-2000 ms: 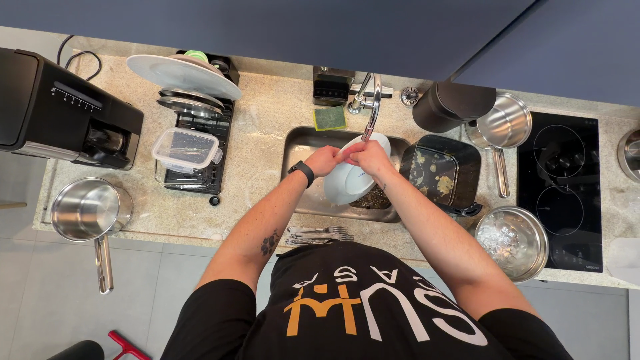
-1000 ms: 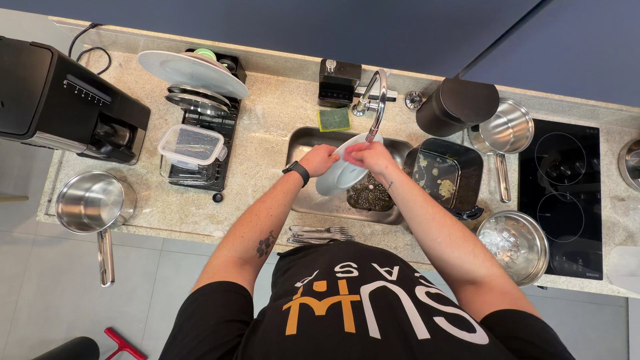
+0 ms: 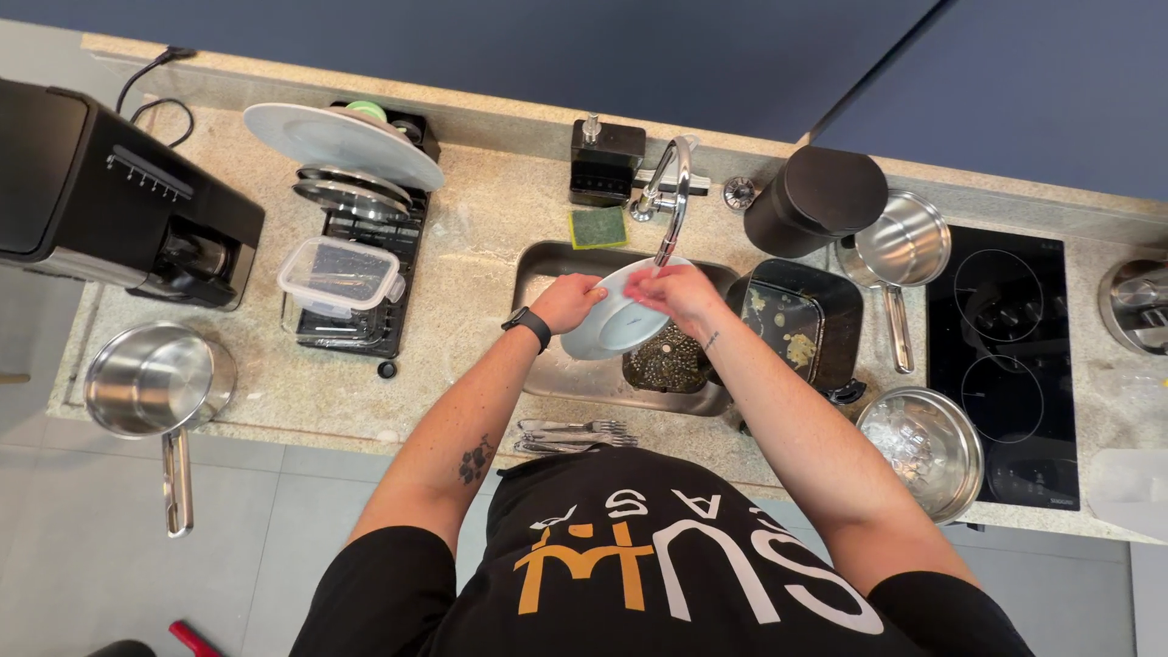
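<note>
My left hand grips the left rim of a white plate, which is tilted over the steel sink. On the upper right of the plate is my right hand, its fingers on or just above the surface, slightly blurred; its hold is unclear. The chrome faucet arches down to the plate between both hands. Below the plate, a dark perforated pan or insert lies in the sink. A green and yellow sponge rests behind the sink rim, near a black soap dispenser.
Left: a dish rack with a large plate, lids and a plastic container, a saucepan and a coffee machine. Right: a dirty black basket, a black canister, steel pots and a cooktop. Forks lie in front.
The plate has tilted and turned between my hands over the sink, showing more of its face now. My right hand has shifted across it, away from my left hand.
</note>
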